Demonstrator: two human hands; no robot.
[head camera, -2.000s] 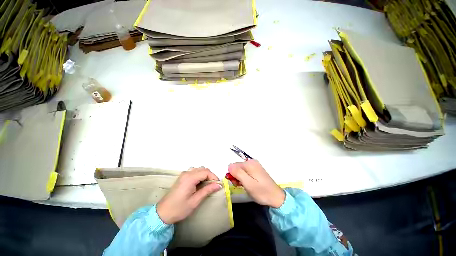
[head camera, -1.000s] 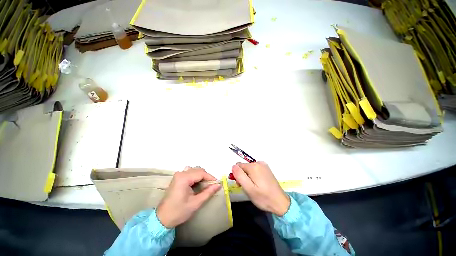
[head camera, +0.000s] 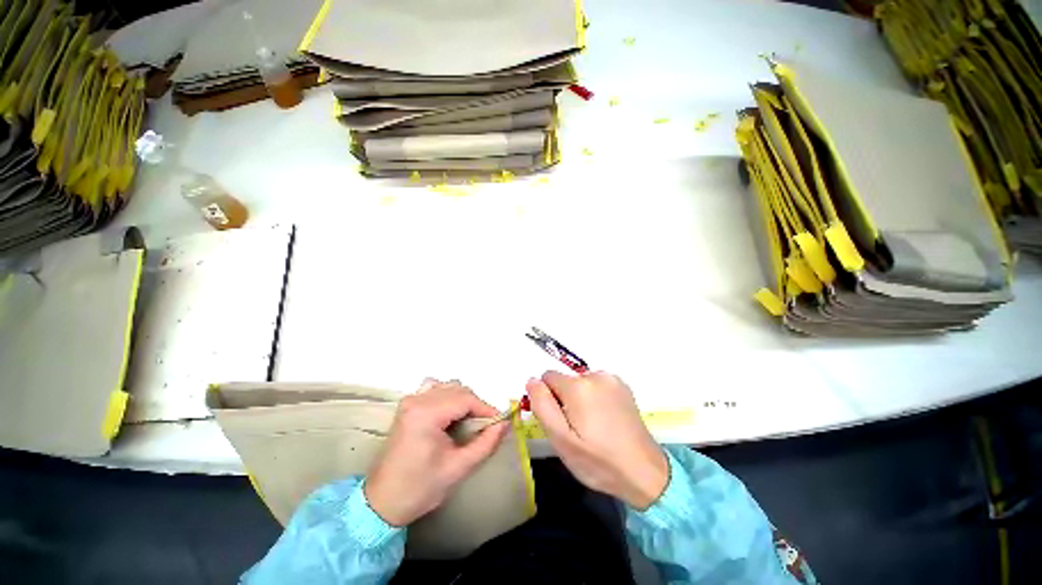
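Observation:
A taupe bag body (head camera: 309, 440) with yellow edge binding (head camera: 527, 469) hangs over the front table edge. My left hand (head camera: 432, 448) pinches its top edge near the right corner. My right hand (head camera: 600, 434) is closed beside that corner, almost touching the left fingertips. It holds thread snips (head camera: 558, 349), whose metal blades point up and left out of the fist. A small red piece (head camera: 526, 402) shows at the right fingertips, at the yellow corner; whether it belongs to the snips is unclear. A thin sliver between the fingertips is too small to identify.
Bag stacks stand at the back centre (head camera: 451, 46), right (head camera: 914, 171) and far left (head camera: 80, 126). A white work board (head camera: 217, 309) lies left, beside another bag piece (head camera: 69, 354). Bottles of amber liquid (head camera: 215, 203) stand behind. A yellow tape strip (head camera: 686, 418) lies on the front edge.
My right hand has moved slightly in, its fingertips closer to the bag corner and left fingertips. The snips have shifted slightly with it. My left hand still pinches the bag edge.

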